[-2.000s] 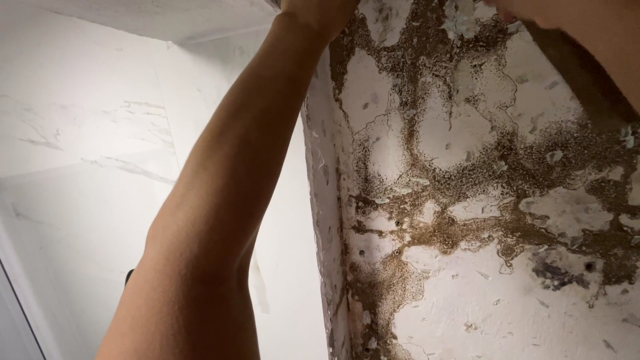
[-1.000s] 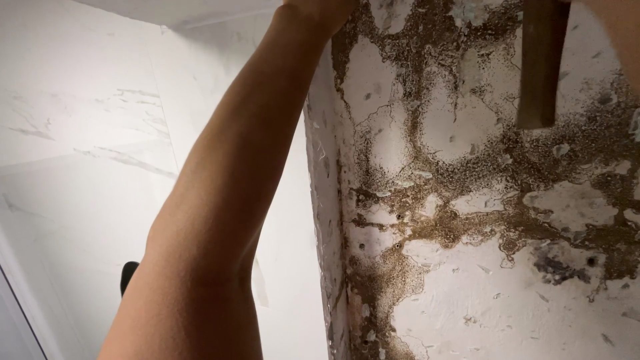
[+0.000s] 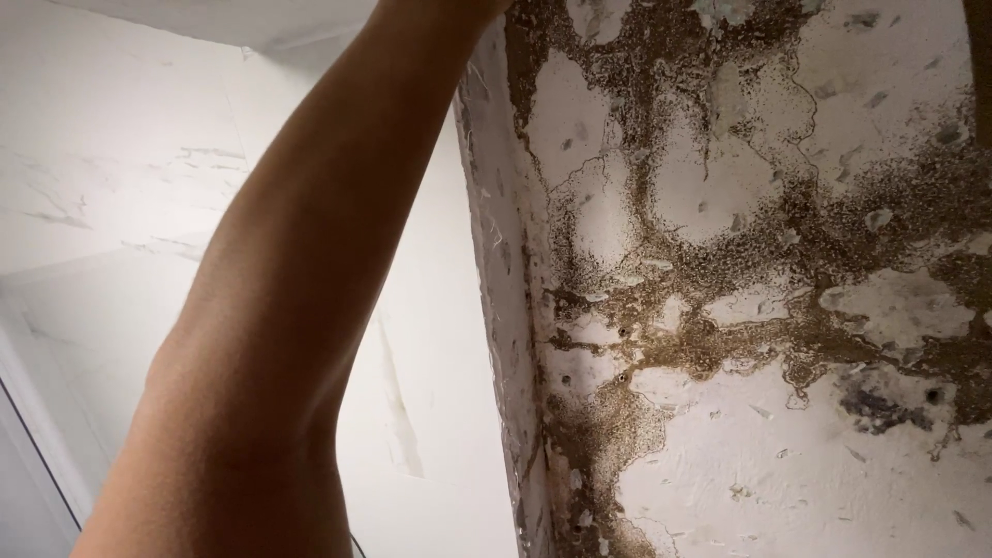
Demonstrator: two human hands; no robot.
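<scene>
My left forearm rises from the lower left to the top edge, in front of the corner of an opening. Only the wrist and perhaps the heel of my left hand [image 3: 457,9] show there; the fingers are cut off, so what they hold or touch is hidden. My right hand is out of the picture. To the right of the arm is a wall [image 3: 728,473] with pitted white plaster and brown, speckled stained patches [image 3: 775,341]. At the upper right edge, a dark brown strip [image 3: 983,70] of something I cannot identify is partly visible.
A rough, chipped plaster edge [image 3: 496,256] runs down beside the stained wall. Left of it are smooth white panels with grey marble veining [image 3: 194,159]. A pale frame with a dark line [image 3: 39,449] crosses the lower left corner.
The right hand, partly in view two seconds ago, has left the picture. A dark, flat-ended object, seen hanging at the upper right one second ago, is gone from that spot. The left arm has hardly moved.
</scene>
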